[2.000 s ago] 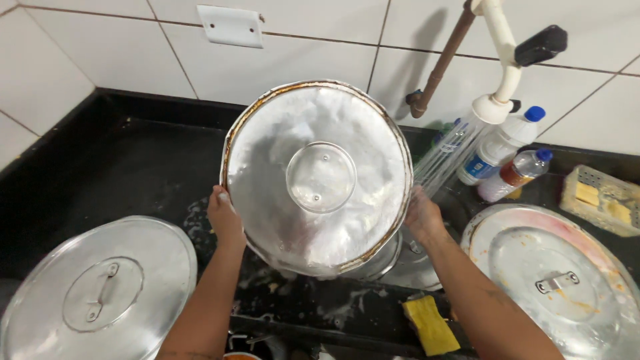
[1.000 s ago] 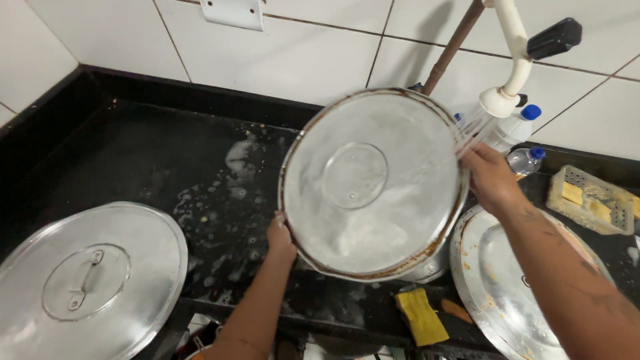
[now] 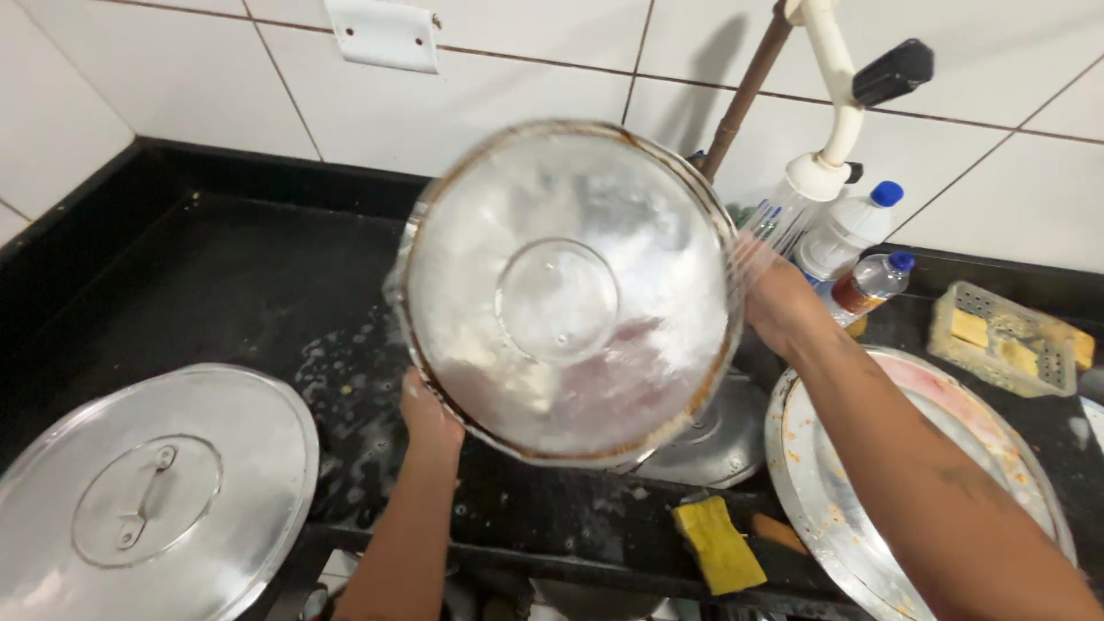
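A round aluminium pot lid [image 3: 569, 388], its underside facing me and its rim stained brown, is held up between my hands. My left hand [image 3: 429, 410] grips its lower left edge. My right hand [image 3: 772, 289] holds its right edge, where water streams from the white shower-type tap [image 3: 818, 177]. Behind the lid part of the metal sink basin [image 3: 711, 448] shows. A yellow sponge [image 3: 718, 543] lies on the counter edge below it. To the right a soiled aluminium lid [image 3: 806, 466] rests under my forearm.
Another aluminium lid [image 3: 250, 448] lies on the wet black counter [image 3: 250, 285] at left. Two plastic bottles, one clear [image 3: 849, 228] and one with a reddish label [image 3: 867, 285], stand behind the sink. A plastic basket [image 3: 1000, 379] holds soap pieces at right.
The lid in my hands has shifted left and away from the tap since a second ago, and its tilt has changed. Both hands have kept their hold on it.
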